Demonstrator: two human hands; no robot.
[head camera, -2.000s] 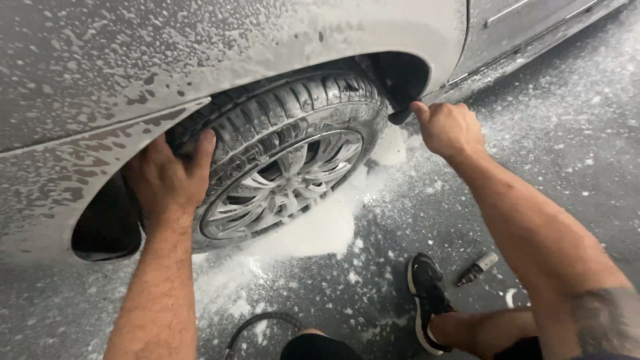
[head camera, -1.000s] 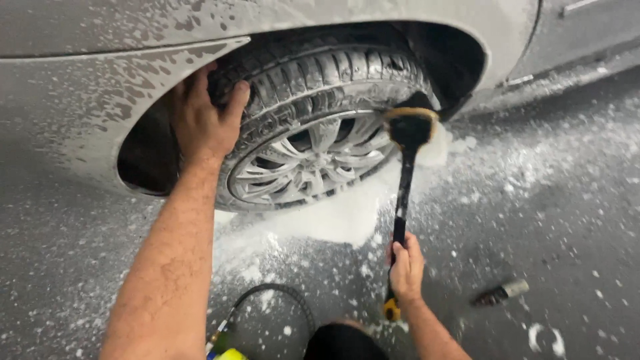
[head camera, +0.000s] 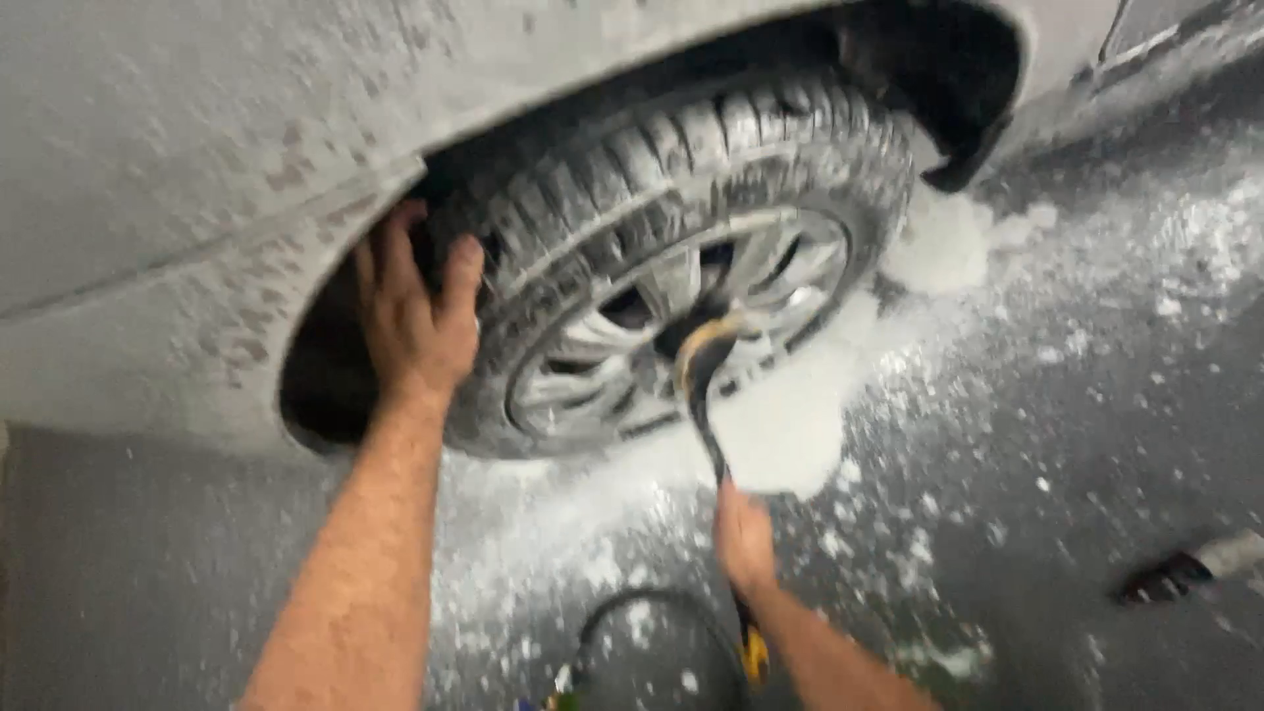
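My left hand (head camera: 420, 306) reaches into the wheel well with fingers spread, at the left side of the foamy tire (head camera: 652, 197). Its fingertips are partly in shadow. In my right hand (head camera: 746, 538) is the black handle of a long-handled wheel brush (head camera: 703, 365), whose yellow end shows below the fist. The brush head, blurred, lies against the spokes near the middle of the alloy wheel (head camera: 602, 360). White foam covers parts of the rim and tread.
The foam-spotted car fender (head camera: 227, 148) arches over the wheel. A puddle of white foam (head camera: 790, 430) lies on the wet floor below. A black hose (head camera: 642, 594) curves near the bottom. At the right lies a small brush-like object (head camera: 1175, 578), blurred.
The brush head has moved left from the tire's right side onto the wheel spokes. Two seconds ago my right hand was at the wheel arch's right edge. My left hand stays by the tire.
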